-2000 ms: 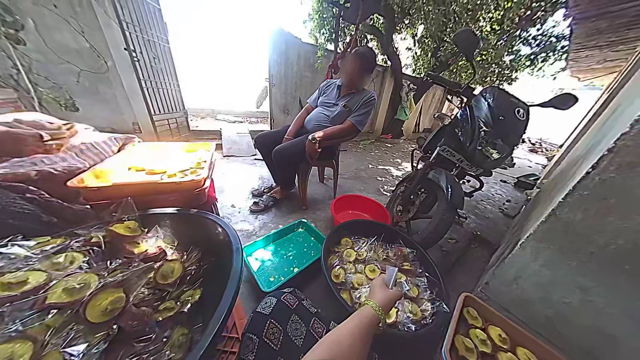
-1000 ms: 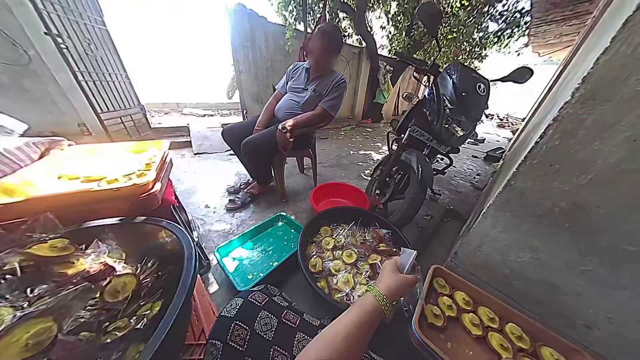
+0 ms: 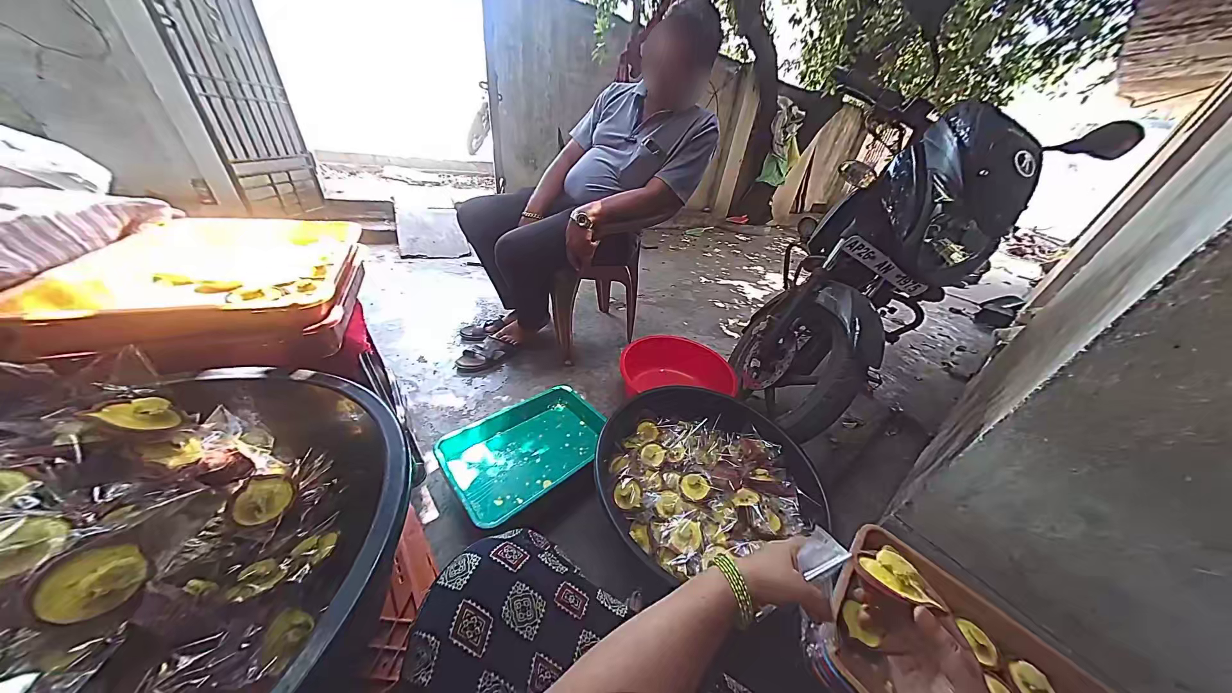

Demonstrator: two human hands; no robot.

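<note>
My left hand (image 3: 784, 577), with yellow-green bangles at the wrist, holds a clear plastic bag (image 3: 822, 555) between the near edge of a round black tub (image 3: 604, 481) and an orange-brown tray (image 3: 1035, 647). The tub holds many clear-wrapped yellow round pieces (image 3: 694, 486). At the lower right, my right hand (image 3: 929, 654) is over the tray, its fingers at a yellow-topped round piece (image 3: 895, 575) near the bag. The piece seems held, though the grip is partly hidden. More loose yellow-topped pieces (image 3: 977, 643) lie in the tray. A larger black tub (image 3: 393, 481) at left holds more wrapped pieces.
A green tray (image 3: 520, 457) and a red basin (image 3: 679, 364) lie beyond my patterned garment. Stacked orange trays (image 3: 183, 327) stand at left. A person (image 3: 635, 154) sits on a brown chair (image 3: 621, 279), beside a parked motorcycle (image 3: 847, 289). A grey wall (image 3: 1107, 443) rises at right.
My right hand has come into view at the orange-brown tray. My left hand, with a clear bag, has moved from above the round tub towards that tray.
</note>
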